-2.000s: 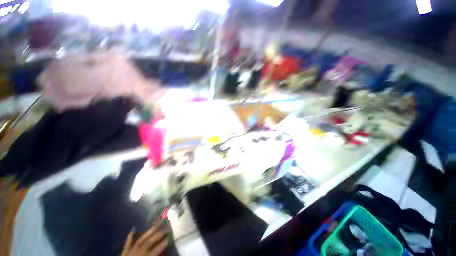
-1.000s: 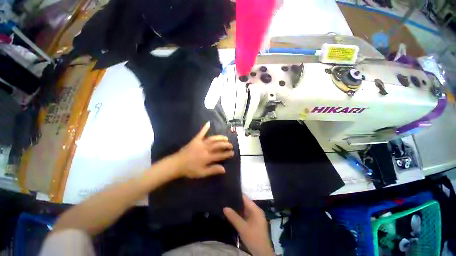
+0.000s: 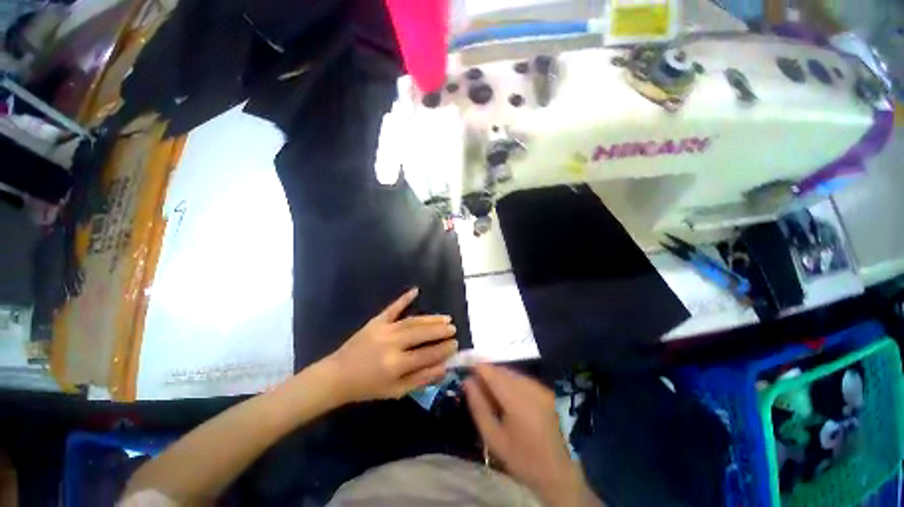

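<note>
A large black panel (image 3: 372, 238) lies left of the sewing machine's needle area and hangs over the table's front edge. My left hand (image 3: 401, 347) lies on it near the front edge, fingers spread to the right. My right hand (image 3: 515, 411) is at the panel's right edge by the table front, its fingertips close together beside my left fingers; it is slightly blurred. The white HIKARI sewing machine (image 3: 734, 129) stands above, its presser foot area at the panel's right edge. Another black piece (image 3: 585, 267) lies under the machine arm.
Blue-handled snips (image 3: 709, 267) and a small black tray (image 3: 768, 267) lie right of the machine. A blue crate (image 3: 709, 386) holds a green basket (image 3: 778, 436) at lower right. Another blue crate (image 3: 99, 465) is lower left. Taped cardboard (image 3: 109, 257) is left. A pink holder (image 3: 421, 45) hangs in view above.
The view has shifted, so the machine sits higher. My left hand has moved towards the panel's front edge. My right hand has moved up beside its fingers.
</note>
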